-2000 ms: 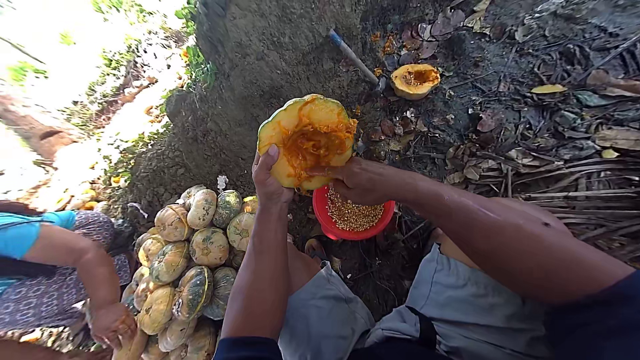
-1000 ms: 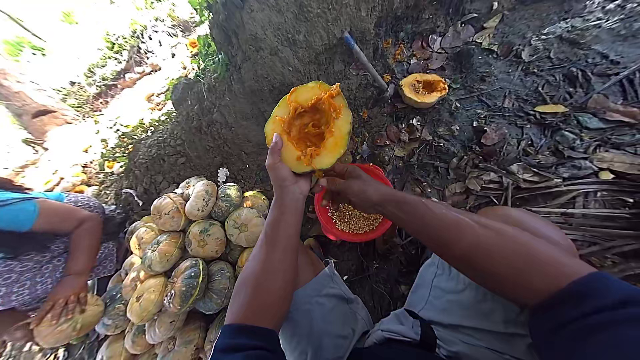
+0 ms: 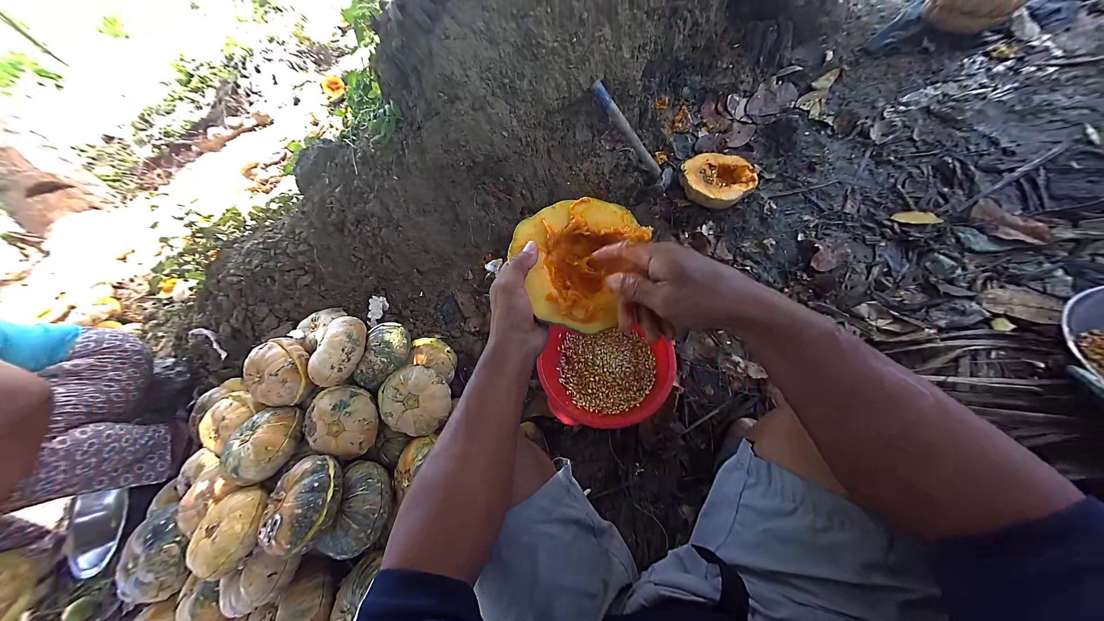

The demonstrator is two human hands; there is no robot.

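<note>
My left hand [image 3: 516,302] grips the left edge of a halved pumpkin [image 3: 552,285], its hollow orange inside facing up. At the right side of that hollow is my right hand [image 3: 660,285], fingers bent, the fingertips at the stringy pulp; whether they pinch any pulp or seeds is not clear. Just below the pumpkin half stands a red plastic bowl [image 3: 562,398] with many pale pumpkin seeds [image 3: 608,371] in it. The pumpkin and my right hand cover the bowl's far rim.
Whole pumpkins [image 3: 341,421] are heaped at the left, beside a seated person [image 3: 95,423] and a metal basin [image 3: 95,530]. Beyond the bowl lie another pumpkin half [image 3: 718,179] and a tool with a blue-tipped handle [image 3: 628,129]. A container [image 3: 1087,332] is at the right edge.
My right hand has risen from over the red bowl to the pumpkin's hollow. The pumpkin half is tilted differently. The other person's hand, on a pumpkin a second ago, is out of view.
</note>
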